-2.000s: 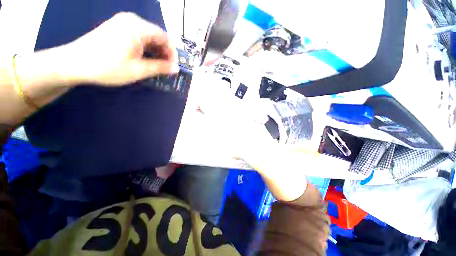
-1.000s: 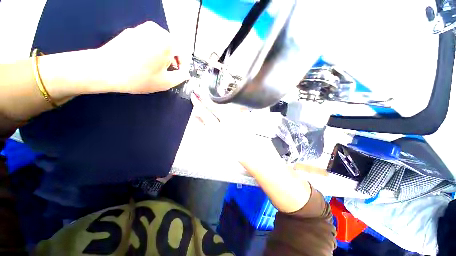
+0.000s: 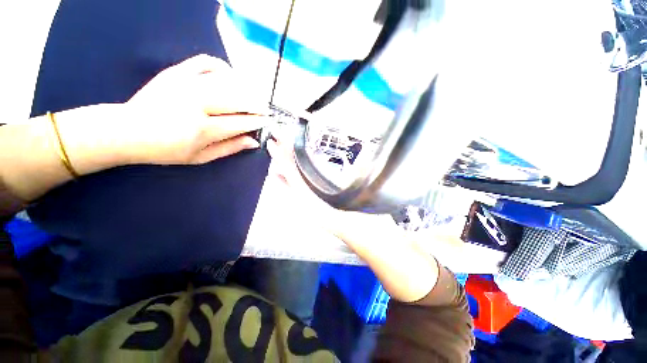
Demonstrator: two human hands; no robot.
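Observation:
A dark navy garment piece (image 3: 149, 205) lies on the white table, left of the needle area, and hangs over the front edge. My left hand (image 3: 191, 117) lies flat on it, fingers extended to the presser foot and needle area (image 3: 273, 127) of the white sewing machine (image 3: 511, 78). A small dark bit shows at my left fingertips; I cannot tell if it is gripped. My right hand (image 3: 326, 213) is washed out by glare, reaching from the lower right towards the needle; its fingertips are close to the cloth edge, and its hold is unclear.
A shiny round machine part (image 3: 362, 184) hangs over the middle. Silver thread snips (image 3: 489, 225) lie on a black tray beside a blue item (image 3: 528, 213). Checked fabric (image 3: 532, 255) is heaped at the right. Blue crates (image 3: 355, 291) and a red item (image 3: 491, 306) are below the table.
My left hand has gone from curled fingers to flat and extended on the cloth, slightly lower in view. The view has shifted, so the round machine part now covers the labels.

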